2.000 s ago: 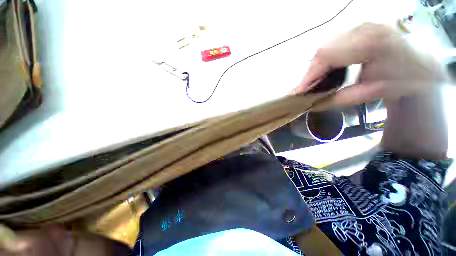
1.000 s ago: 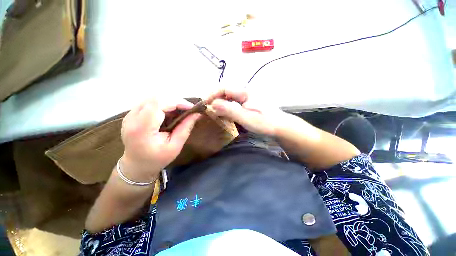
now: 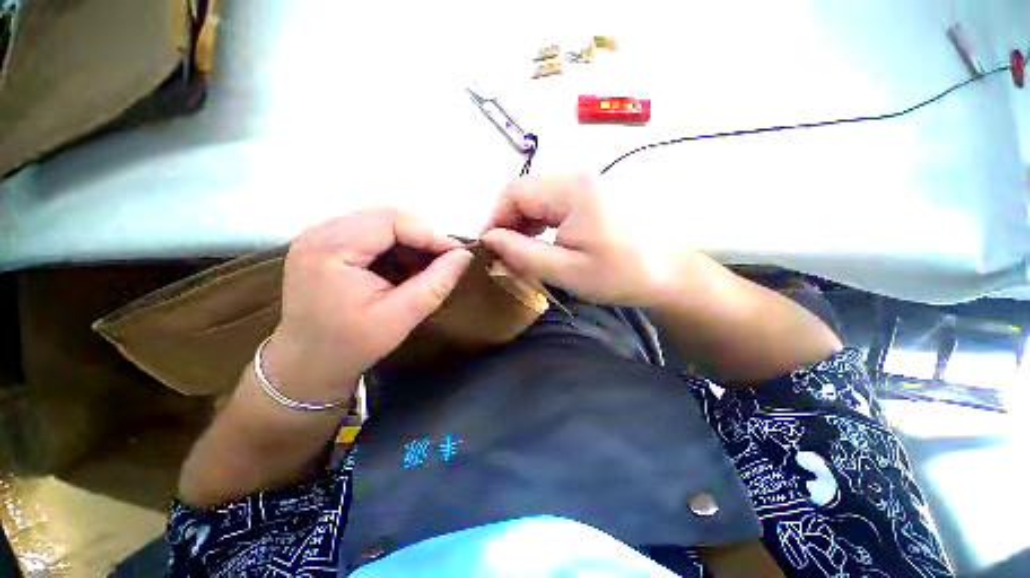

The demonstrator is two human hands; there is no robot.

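Observation:
A brown bag body (image 3: 209, 322) hangs at the table's front edge, over my lap. My left hand (image 3: 367, 288) pinches its upper edge between thumb and fingers. My right hand (image 3: 570, 237) pinches the same edge at the corner, its fingertips almost touching the left ones. A short tan strip (image 3: 520, 290) shows under my right hand. The exact bit between the fingertips is too small to tell. Silvery thread snips (image 3: 500, 120) lie on the table beyond my hands, tied to a dark cord (image 3: 779, 127).
A red lighter or small case (image 3: 613, 110) and several tan tabs (image 3: 548, 68) lie on the white-covered table (image 3: 339, 124). Brown bags (image 3: 96, 68) are piled at the far left. A cardboard box (image 3: 68, 525) is at the lower left. A small red item (image 3: 1019, 68) lies at the far right.
From two seconds ago, the bag has been drawn down from across the table edge and my hands have come together at its corner. Since one second ago, the fingertips have drawn closer together.

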